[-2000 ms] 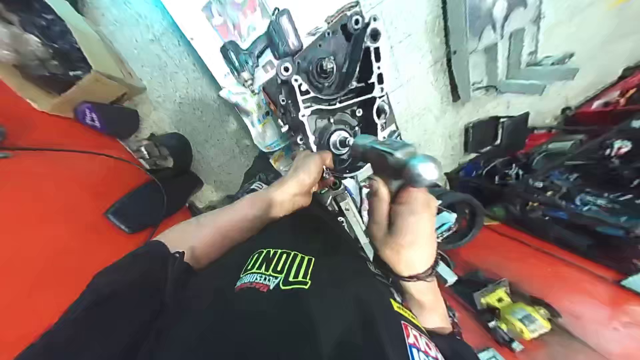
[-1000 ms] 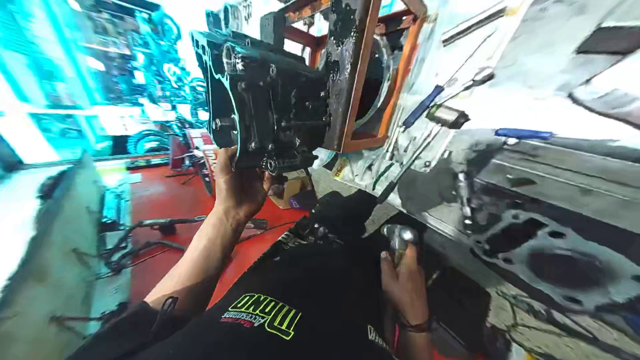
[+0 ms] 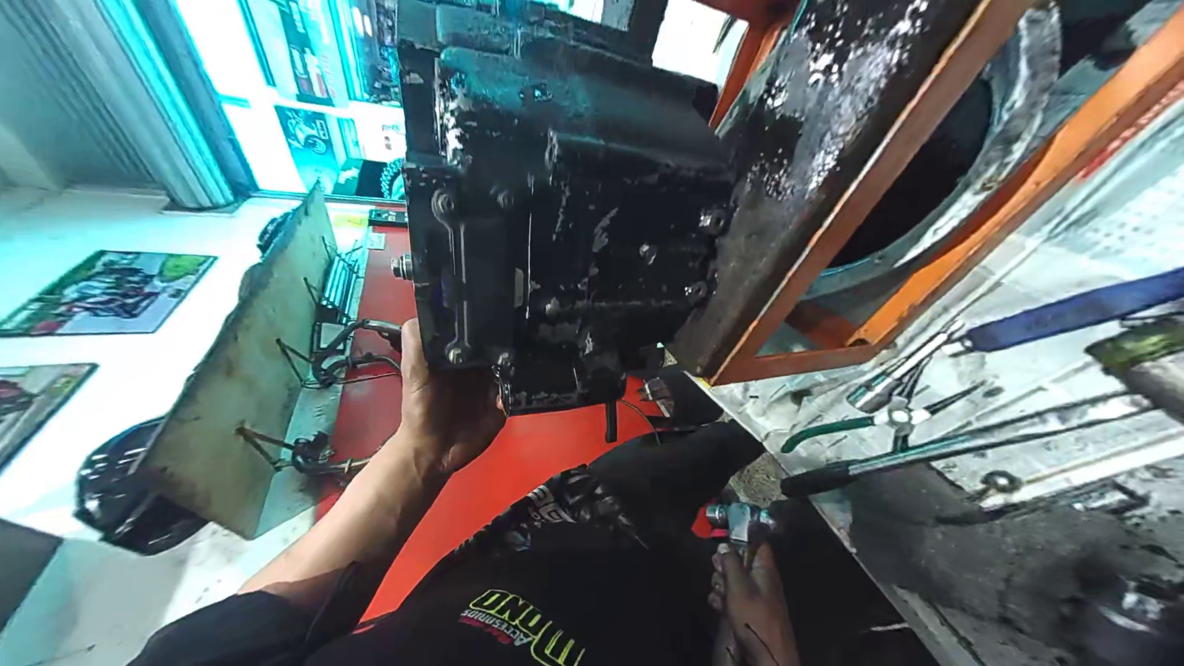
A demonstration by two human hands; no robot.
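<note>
A black metal engine case (image 3: 592, 213), scuffed and lined with bolts, fills the upper middle of the head view beside an orange metal frame (image 3: 814, 319). My left hand (image 3: 449, 402) grips the lower left edge of the case from below; its fingers are partly hidden behind the metal. Low on the right, my right hand (image 3: 751, 592) is closed around a hammer, whose metal head (image 3: 740, 520) shows above the fist, apart from the case.
On the workbench (image 3: 925, 546) at the right lie green-handled pliers (image 3: 832, 430), a blue-handled tool (image 3: 1082, 310) and a long bar with a black grip (image 3: 819, 479). A shelf board (image 3: 250, 370) juts from the left wall. Red floor shows below the case.
Two seconds ago the hammer was up at the open face of the case; now my right hand holds it low, away from the case. The view has swung strongly to the case's side.
</note>
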